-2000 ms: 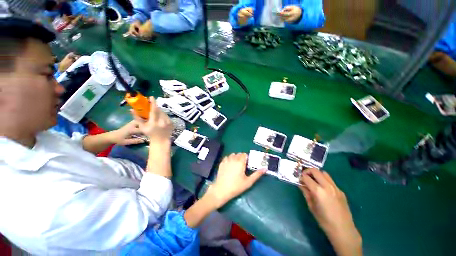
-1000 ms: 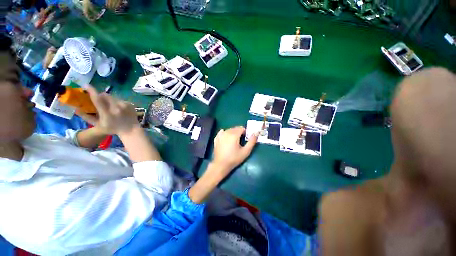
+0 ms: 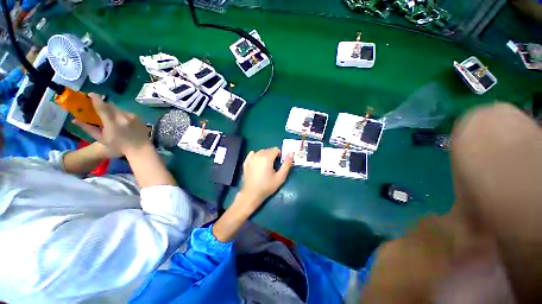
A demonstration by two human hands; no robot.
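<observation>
Several white device housings with black rectangles and gold flex cables lie in a group on the green mat. My left hand (image 3: 261, 173) rests at the left edge of the lower left housing (image 3: 302, 153), its fingertips touching it. The lower right housing (image 3: 344, 162) lies beside it, with another housing (image 3: 306, 122) and a stacked-looking one (image 3: 356, 132) behind. My right hand (image 3: 475, 219) is large and blurred, raised close to the camera at the right and cut off by the lower edge. Its fingers and anything in them cannot be made out.
A person in white at left holds an orange screwdriver (image 3: 80, 107) beside a screw dish (image 3: 172, 127). A black power adapter (image 3: 226, 159) lies left of my hand. A housing pile (image 3: 181, 89), small fan (image 3: 66, 57), plastic bag (image 3: 416, 110) and small dark block (image 3: 397, 194) are around.
My right hand has left the lower right housing and risen towards the camera. My left hand stays at the lower left housing. The view has tilted down, and the neighbour's screwdriver has moved left.
</observation>
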